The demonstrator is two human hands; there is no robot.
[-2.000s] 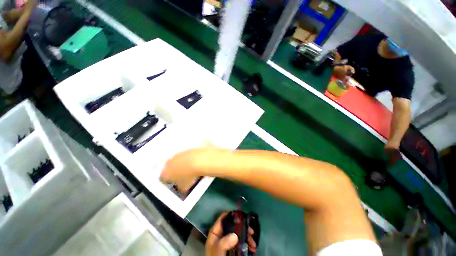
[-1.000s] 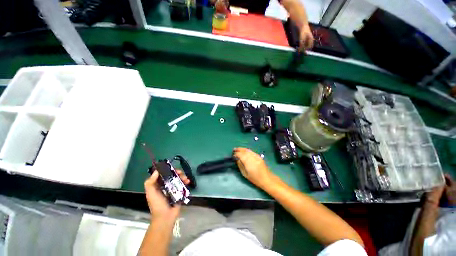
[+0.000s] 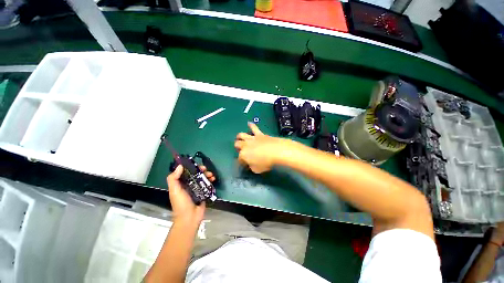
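My left hand [image 3: 180,189] holds a part-assembled black camera body [image 3: 194,179] above the bench's front edge. Circuit detail faces up, and a thin dark-red lead [image 3: 169,145] sticks out at its upper left. A black curved casing part [image 3: 207,167] shows beside the body, near my left fingertips. My right hand [image 3: 255,150] is over the middle of the green bench, right of the body, with curled fingers. No part shows in it, but its underside is hidden. The bench below it is blurred.
A white divided bin [image 3: 119,110] stands at left. Black camera units [image 3: 297,117] stand mid-bench, beside a slotted cylinder machine [image 3: 367,135] and a clear tray [image 3: 470,160] at right. White strips [image 3: 211,115] lie near the bin. Another person's forearm [image 3: 489,257] shows at lower right.
My right hand has moved left and up, and the black casing part seen in it is no longer visible there. My left hand still holds the body. The view has shifted slightly.
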